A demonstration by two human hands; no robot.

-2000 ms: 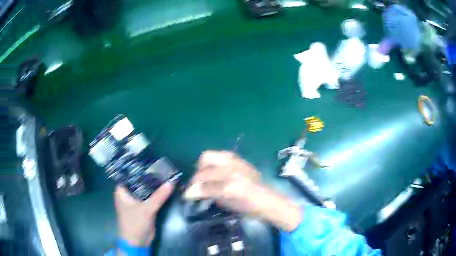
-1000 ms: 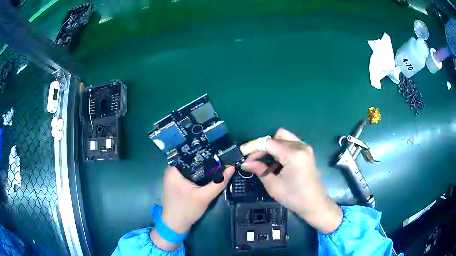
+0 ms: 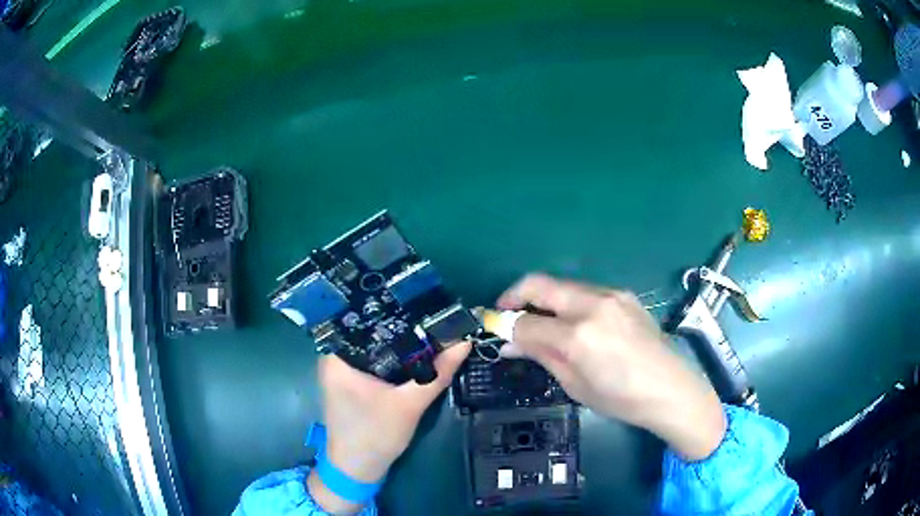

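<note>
My left hand (image 3: 378,403) holds the main circuit board (image 3: 373,302) tilted by its lower edge. The board is black with silvery and bluish square parts and thin purple-red wires near my thumb. My right hand (image 3: 605,353) is at the board's right corner, with a pale yellow-white covering at a fingertip; its fingers are closed by a small dark rectangular part and a thin pale loop. Whether they grip either is unclear. An opened camera housing (image 3: 523,438) lies below the hands, black inside, with two white pads; my right hand partly hides its upper half.
Another opened housing (image 3: 202,252) lies at left beside a metal-framed mesh partition (image 3: 131,353). A further dark housing (image 3: 147,55) is at upper left. At right are the air blow gun (image 3: 714,328), amber lump (image 3: 755,224), small black parts (image 3: 828,178), white wipe (image 3: 767,111) and bottle (image 3: 827,103).
My hands have come together at the board since the first frame. Since the second, the board has shifted slightly left and down, and a thin pale loop shows at my right fingertips.
</note>
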